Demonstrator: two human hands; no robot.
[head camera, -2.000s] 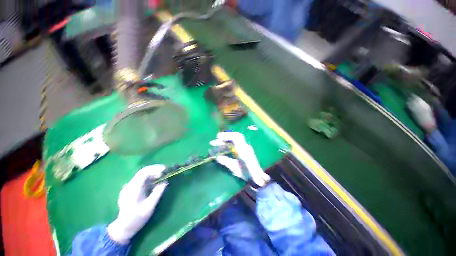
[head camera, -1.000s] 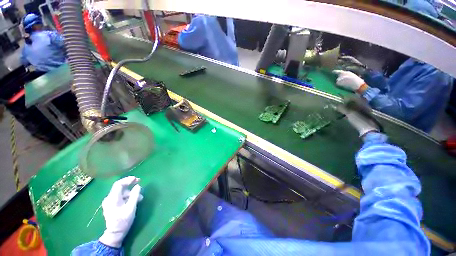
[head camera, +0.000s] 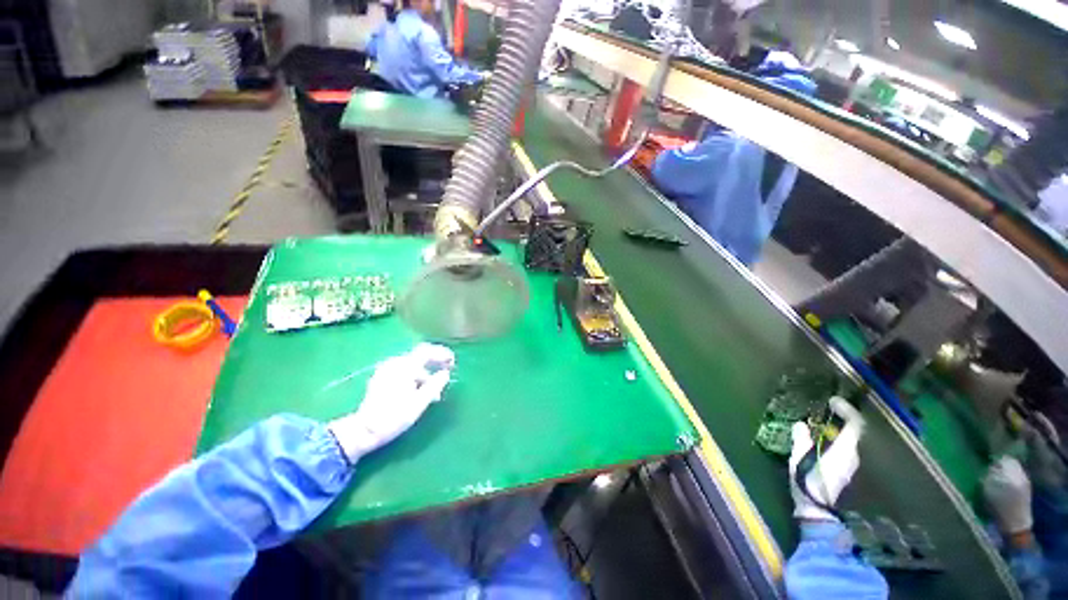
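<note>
My left hand (head camera: 398, 399), in a white glove, is over the green mat with its fingers curled together. A thin pale strand, like solder wire (head camera: 347, 377), runs out from it. My right hand (head camera: 826, 469), also gloved, is over the conveyor, with thumb and fingers closed on the near edge of a green circuit board (head camera: 778, 424); its fingers hide part of the board. Another long circuit board (head camera: 330, 305) lies at the mat's back left.
The clear fume hood (head camera: 465, 299) hangs over the mat (head camera: 492, 440). Soldering iron stand (head camera: 600, 314) and black fan (head camera: 555, 244) stand at the right edge. A black bin with red-orange sheet (head camera: 105, 410) and yellow ring (head camera: 185, 325) is left. Dark boards (head camera: 896, 545) lie on the conveyor. People work beyond.
The view has swung left. My right hand has come back from farther across the conveyor and is now at a board there. My left hand is still over the mat.
</note>
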